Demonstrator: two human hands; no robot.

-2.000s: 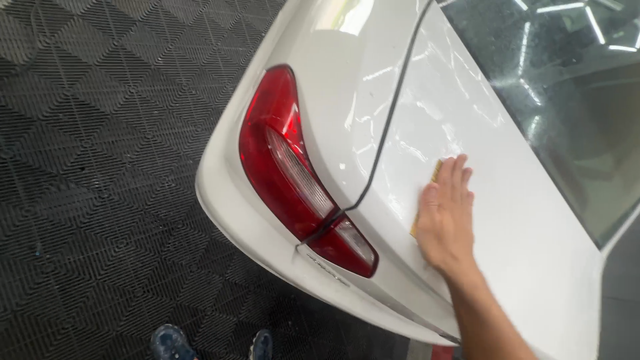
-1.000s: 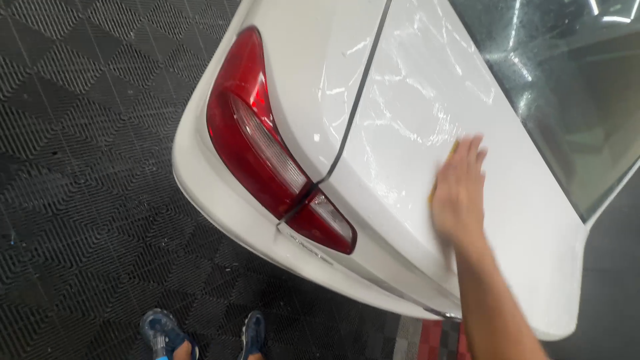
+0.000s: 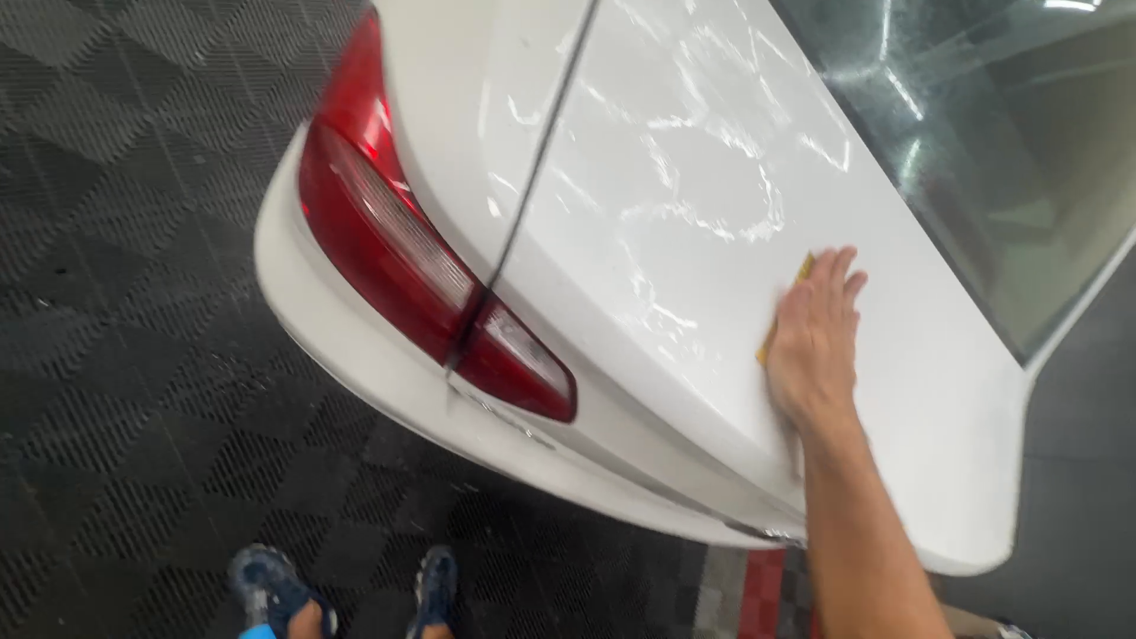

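Note:
My right hand (image 3: 815, 342) lies over the white trunk lid (image 3: 923, 426) of a car, fingers pointing up the view. Under the palm it holds a thin yellow pad (image 3: 769, 342), of which only the left edge shows; its exact kind cannot be told. Wet-looking streaks (image 3: 728, 226) shine on the lid to the left of the hand. Farther left is the red tail light (image 3: 390, 240), split by the gap between trunk lid and fender. My left hand is out of view.
The rear window (image 3: 985, 151) borders the lid at upper right. Along the bottom runs the white bumper (image 3: 373, 373). Dark ribbed floor tiles (image 3: 133, 373) lie beyond it, with blue shoes (image 3: 271, 581) near the bottom and a red tile strip (image 3: 761, 586).
The right hand stays on the lid with the yellow pad under it, having shifted somewhat across the surface. More shiny streaks show on the lid than two seconds ago.

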